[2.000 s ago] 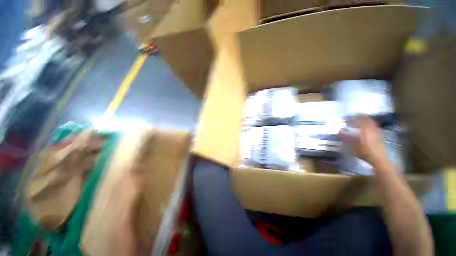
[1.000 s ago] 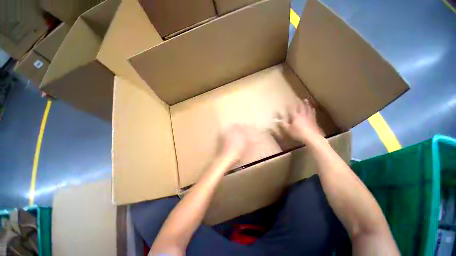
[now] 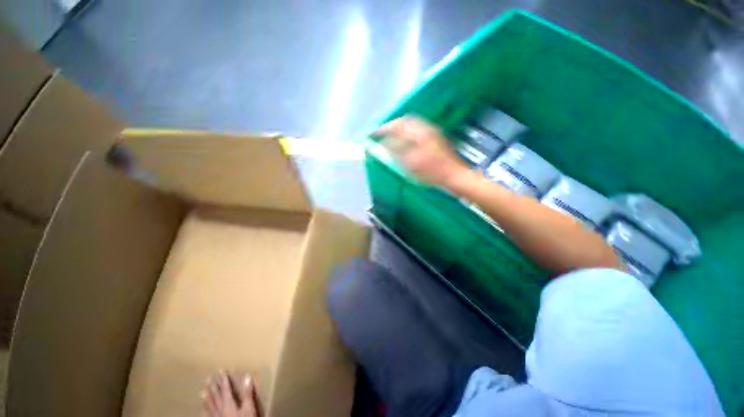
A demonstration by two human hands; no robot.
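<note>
The green crate (image 3: 440, 232) stands at my right. Several grey-white polybagged items (image 3: 522, 169) with dark lettering lie in a row in it. My right hand (image 3: 416, 149) is at the crate's left rim, blurred; whether it grips the rim is unclear. My forearm passes over the bagged items and hides part of them. The open shipping carton (image 3: 334, 252) stands in front of me at the left. A flat cardboard sheet (image 3: 220, 301) lies inside it. My left hand (image 3: 231, 397) is cut off by the bottom edge, fingers spread, over the sheet with nothing seen in it.
Other brown cartons (image 3: 41, 155) stand behind and left of the working carton. The carton's flaps stick up and outward. The shiny grey-blue floor (image 3: 245, 73) shows beyond. My knee is between the carton and the crate.
The view has swung right to the crate. Both hands were on the sheet inside the carton; my right hand has moved out to the crate's rim, while my left stays over the sheet.
</note>
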